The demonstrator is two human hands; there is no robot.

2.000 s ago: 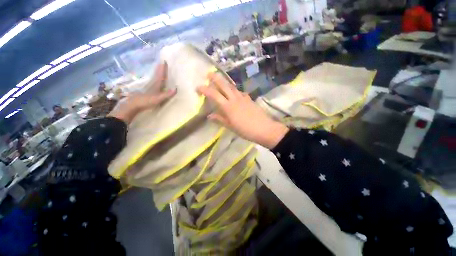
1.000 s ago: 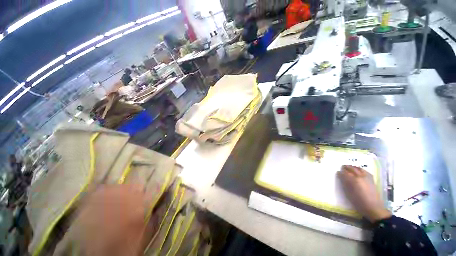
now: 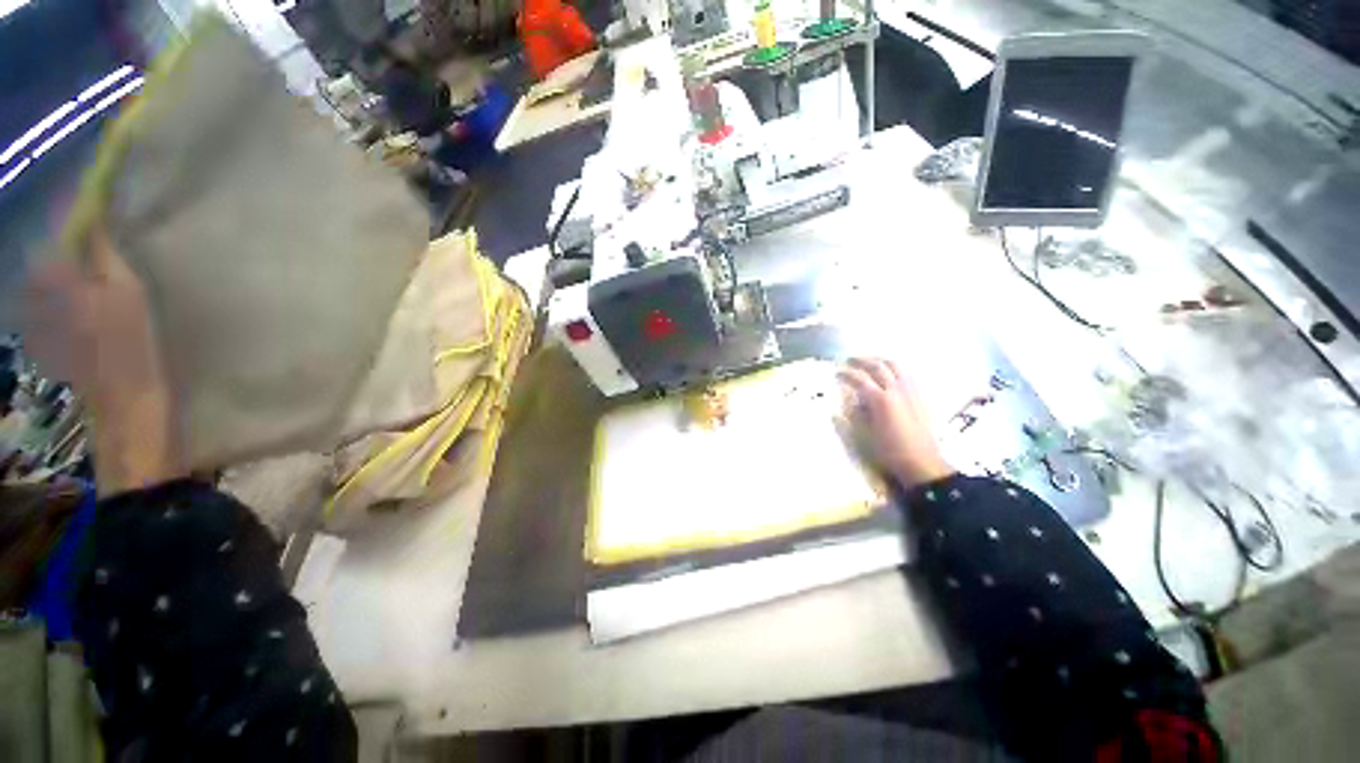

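My left hand (image 3: 112,358), blurred, grips a beige cloth panel (image 3: 269,239) with a yellow edge and holds it raised at the left. My right hand (image 3: 895,422) rests at the right part of the white work plate (image 3: 731,477), which has a yellow border; its fingertips touch the plate and I see nothing held. The pattern sewing machine (image 3: 649,321) stands behind the plate, with a small brass-coloured presser clamp (image 3: 706,407) under its head. A stack of beige workpieces (image 3: 433,380) with yellow edges lies left of the machine, partly hidden by the raised panel.
A control screen (image 3: 1056,131) stands at the back right with a cable below. Small snips (image 3: 977,406) lie right of my right hand. Loose black cables (image 3: 1231,544) hang at far right. Thread cones (image 3: 765,30) stand behind the machine. Folded beige cloth shows at bottom left.
The view has swung right. My left hand has lifted a panel upward at the left. My right hand, off the cloth since the earliest frame, remains on the plate.
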